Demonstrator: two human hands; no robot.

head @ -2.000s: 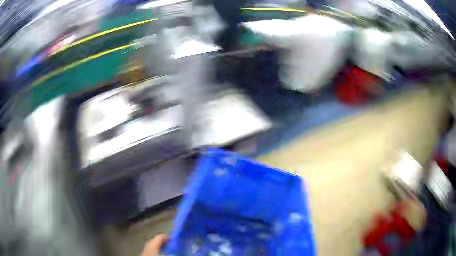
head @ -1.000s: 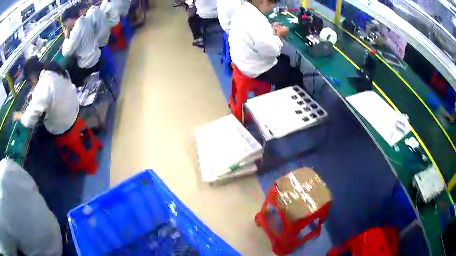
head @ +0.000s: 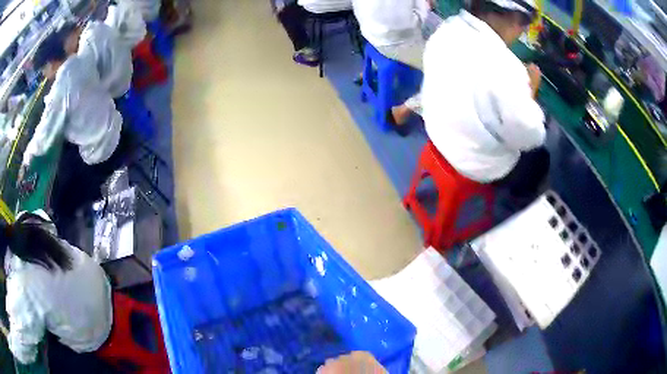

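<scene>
A large bright blue turnover crate (head: 238, 250) is at the lower middle, directly in front of me and above floor level. Its near side is cut off by the picture's bottom edge. Small clear and whitish pieces (head: 263, 356) lie on its dark-looking bottom, and a few white bits cling to its walls. My right hand (head: 352, 364) shows only in part at the bottom edge, against the crate's near right end; its fingertips are cut off or blurred. My left hand is not in view.
A cream aisle (head: 256, 124) runs ahead between blue floor strips. White-clad people sit along green benches on both sides. At right are a red stool (head: 450, 201) under a person, white trays (head: 439, 307) and a white tray with dark pockets (head: 541, 259). A box (head: 124, 237) stands left.
The view has moved forward along the aisle. The crate sits further right and higher in the picture. The cardboard-topped red stool has left the view, and my right hand has appeared at the bottom edge.
</scene>
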